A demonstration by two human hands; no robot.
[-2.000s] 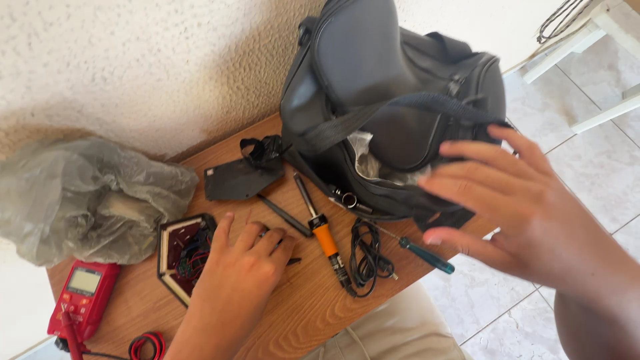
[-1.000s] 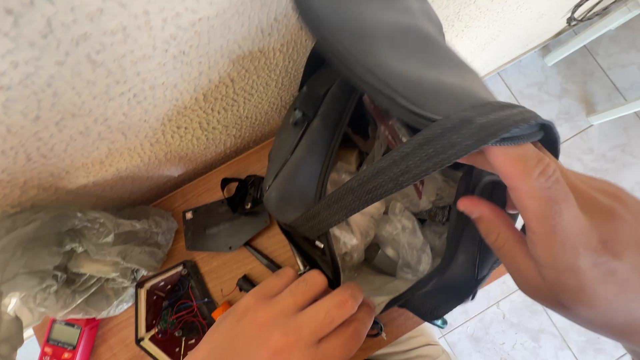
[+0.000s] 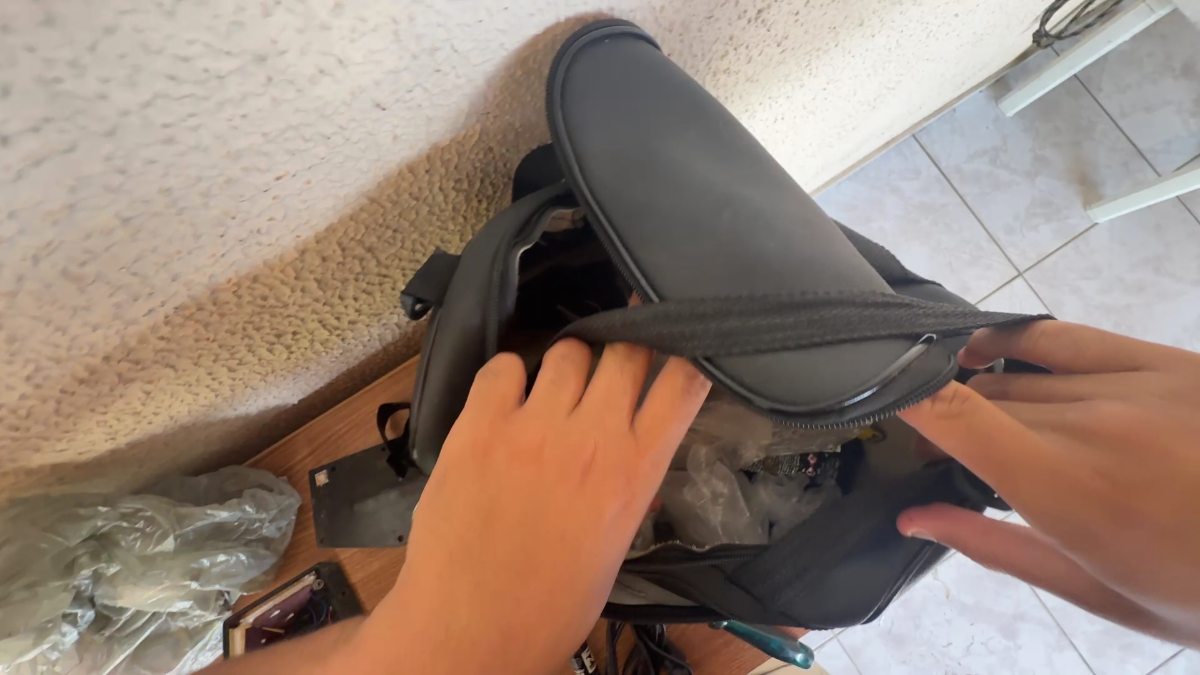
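Observation:
A black zippered bag [image 3: 450, 375] stands on a wooden table with its padded lid [image 3: 712, 187] partly raised. Clear plastic bags [image 3: 712, 497] and dark items show inside. My left hand [image 3: 553, 487] reaches over the opening, fingertips hidden behind a black webbing strap [image 3: 778, 323]; whether it grips anything is unclear. At the bag's right end, my right hand [image 3: 1078, 450] has its fingers on the strap and the zippered lid edge, thumb spread lower down.
A grey plastic bag [image 3: 150, 562], a black flat plastic part [image 3: 361, 502] and a housing with wires [image 3: 291, 609] lie at the left. A teal handle [image 3: 767, 643] and black cable [image 3: 647, 647] show below the bag. The textured wall [image 3: 328, 187] rises behind.
The lid, closed over the bag two seconds ago, was lifted one second ago and now lies lower across part of the opening. My left hand has moved from the table items to the bag's opening.

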